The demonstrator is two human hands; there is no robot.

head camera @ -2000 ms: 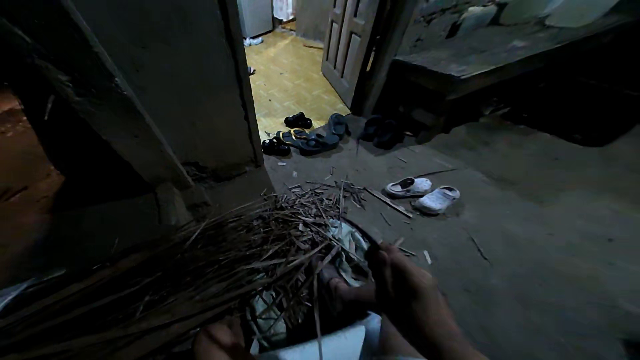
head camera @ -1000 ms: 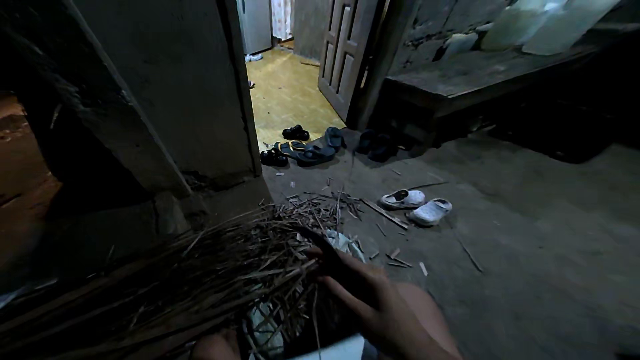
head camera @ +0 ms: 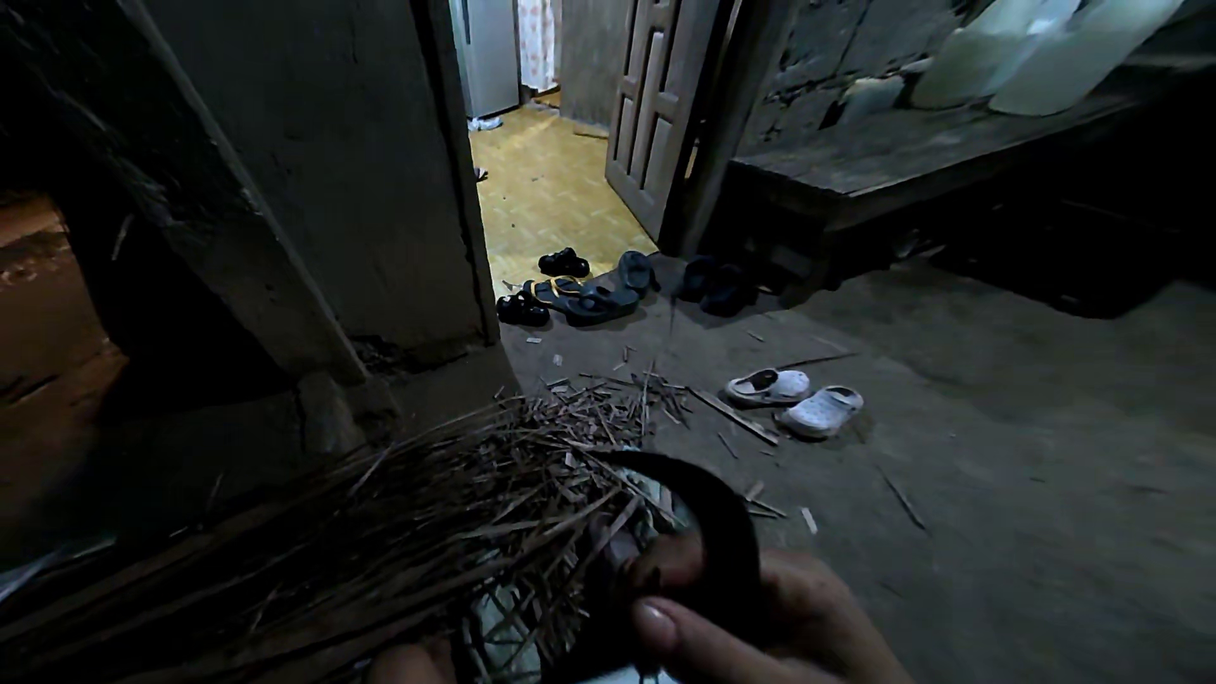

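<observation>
My right hand point(head camera: 760, 608) is closed around a dark curved sickle blade point(head camera: 712, 494), whose pointed tip reaches left over the cut pieces. A large bundle of dry, thin stalks point(head camera: 313, 560) runs from the lower left to the middle. Only part of my left hand point(head camera: 413, 663) shows at the bottom edge, beside the stalks; what it grips is hidden. Short cut stalk pieces point(head camera: 579, 418) lie heaped at the bundle's end, some over a pale patterned cloth or sheet point(head camera: 503, 627).
White clogs point(head camera: 822, 410) stand on the concrete floor point(head camera: 1026, 494) at right. Dark sandals point(head camera: 594, 302) lie by the doorway with its open wooden door point(head camera: 655, 114). A concrete ledge point(head camera: 912, 152) holds plastic jugs point(head camera: 1054, 66). A wall point(head camera: 370, 171) rises beyond the stalks.
My right hand has turned, and the sickle blade now shows clearly, curving over the pile. Less of my left hand is in view than two seconds ago.
</observation>
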